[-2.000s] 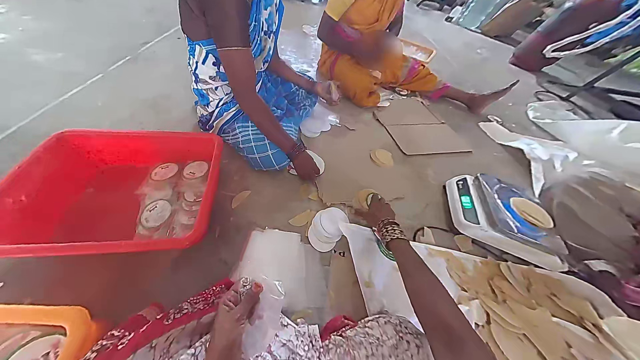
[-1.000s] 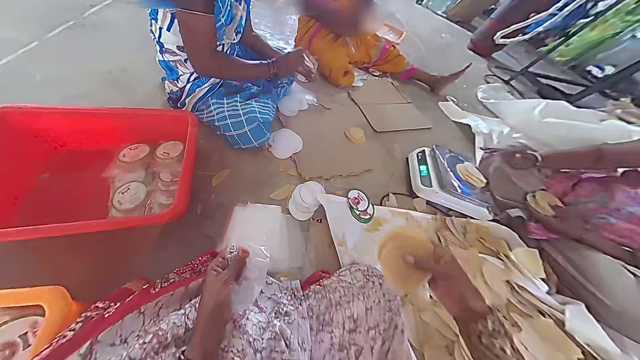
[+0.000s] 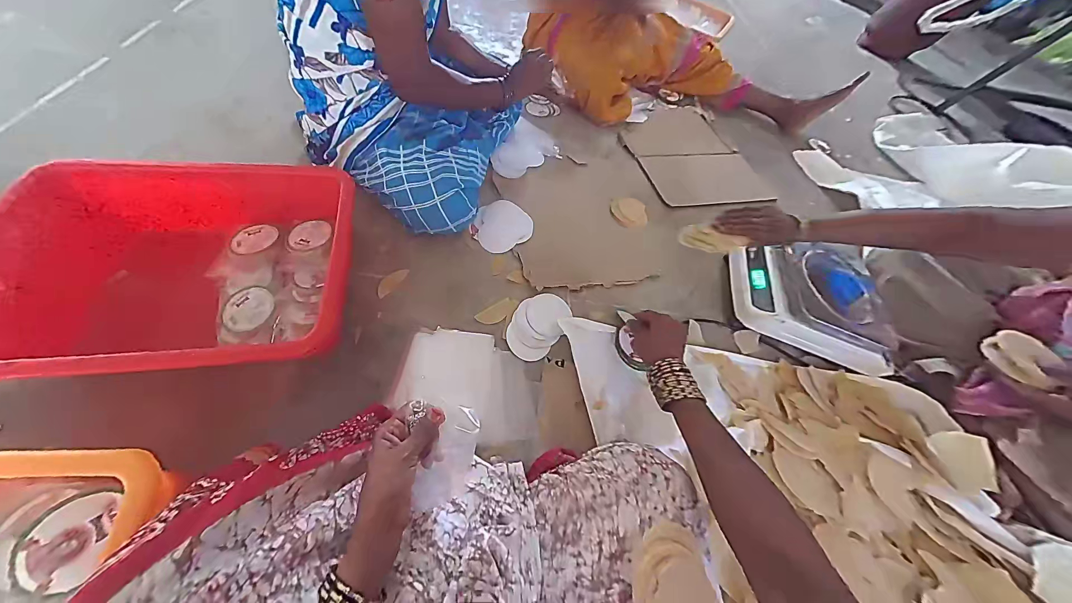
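My left hand (image 3: 406, 444) pinches a clear plastic bag (image 3: 448, 456) above my lap. Beyond it lies a stack of flat clear plastic bags (image 3: 444, 373). My right hand (image 3: 657, 337) is over a small pile of round printed labels (image 3: 628, 345) on the white sheet, its fingertips on them. Left of it sits a pile of white paper discs (image 3: 538, 325). A stack of thin tan discs (image 3: 670, 561) rests on my lap at the bottom. Many loose tan discs (image 3: 829, 452) cover the white sheet at the right.
A red tub (image 3: 339, 251) with bagged round packs (image 3: 251, 310) stands at the left, an orange crate (image 3: 142, 477) below it. A digital scale (image 3: 745, 293) stands right, where a co-worker's hand (image 3: 758, 224) holds tan discs. Two people sit ahead beside cardboard (image 3: 586, 218).
My right hand has left the tan disc stack it held a second ago and moved onto the printed labels. That stack is now on my lap. A co-worker's arm has reached over the scale with tan discs.
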